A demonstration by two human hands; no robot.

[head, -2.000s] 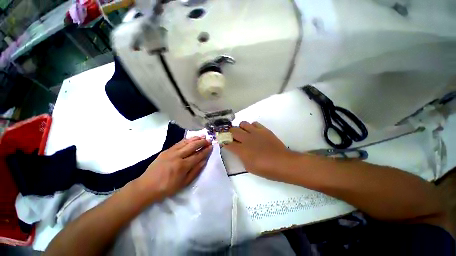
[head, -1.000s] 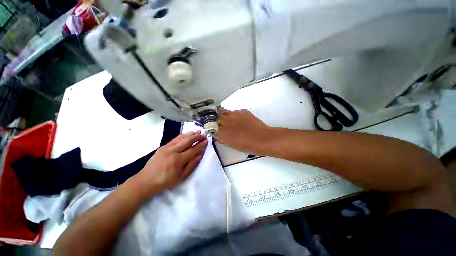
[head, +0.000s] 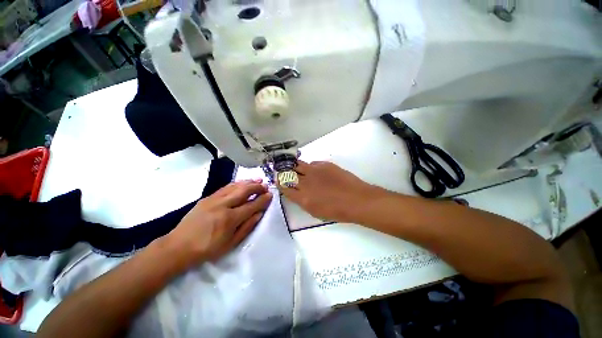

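Observation:
The white panel (head: 254,287) runs from the presser foot (head: 269,173) down over the table's front edge. A curved black band (head: 155,231) adjoins it at left. My left hand (head: 218,218) lies on the white panel, fingers together, fingertips pinning its edge just left of the foot. My right hand (head: 327,191) is right of the foot, palm down; its fingertips are partly hidden behind the small ribbed wheel (head: 288,178), and its grip cannot be seen. The machine head (head: 317,59) hangs over both hands.
Black-handled shears (head: 432,165) lie right of the needle, behind my right forearm. A red basket (head: 41,173) stands at left, with black cloth (head: 39,221) beside it. Another black piece (head: 158,112) lies behind the machine head. A printed scale (head: 369,267) runs along the front edge.
The camera view has shifted, moving the machine head and shears in the picture. Both hands stay close beside the foot; cloth movement is too small to tell.

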